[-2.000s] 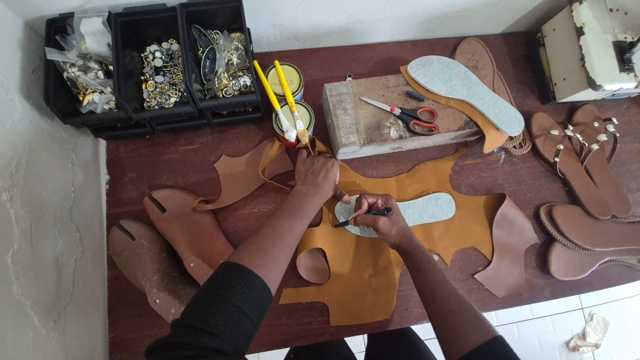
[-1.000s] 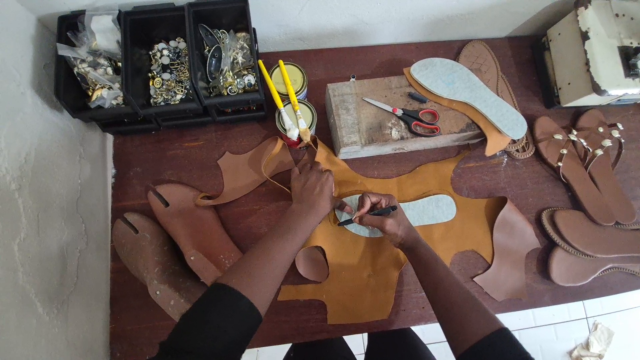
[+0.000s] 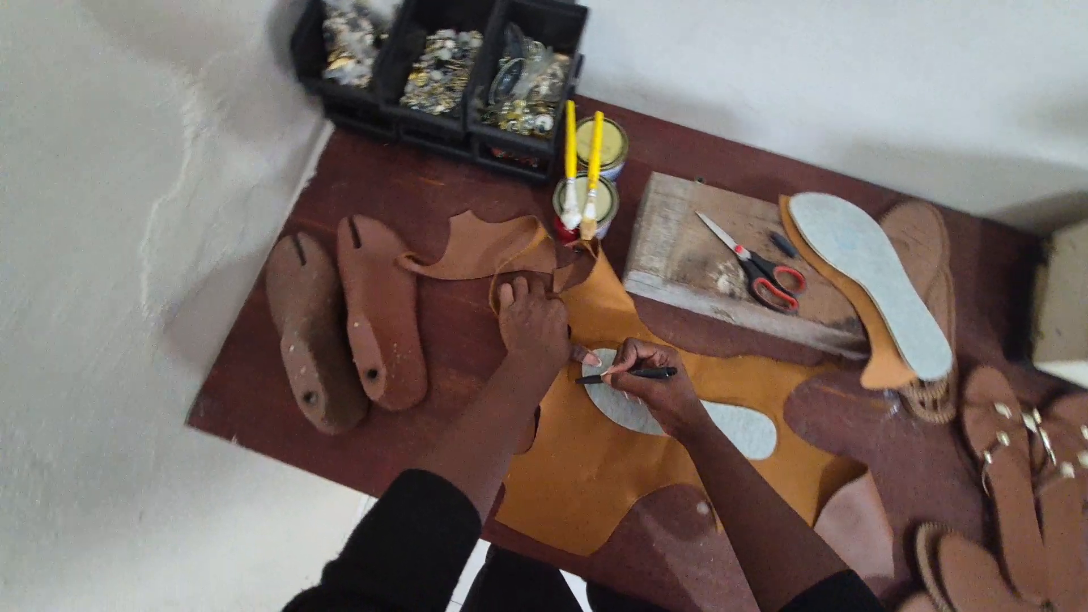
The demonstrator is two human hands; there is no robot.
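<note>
A pale grey insole (image 3: pixel 741 425) lies on a sheet of tan leather (image 3: pixel 586 476). Pinched in my right hand (image 3: pixel 654 382) is a black pen (image 3: pixel 653 372), its tip close to the left edge of the insole's wide end. My left hand (image 3: pixel 535 323) rests at the leather's left side, its thumb reaching to the insole's wide end; whether its fingers grip anything is unclear. A brown leather offcut (image 3: pixel 493 246) lies just beyond the left hand.
Two shoe lasts (image 3: pixel 382 323) lie at left. Black bins (image 3: pixel 433 132) of metal fittings and tins (image 3: pixel 602 144) with yellow-handled brushes (image 3: pixel 595 161) stand behind. Scissors (image 3: pixel 756 268) lie on a wooden block (image 3: pixel 680 229); another insole (image 3: pixel 875 272) and sandals (image 3: pixel 1003 467) are at right.
The view has tilted and shifted markedly. The pen remains in my right hand near the insole's wide end, and my left hand stays beside it on the leather.
</note>
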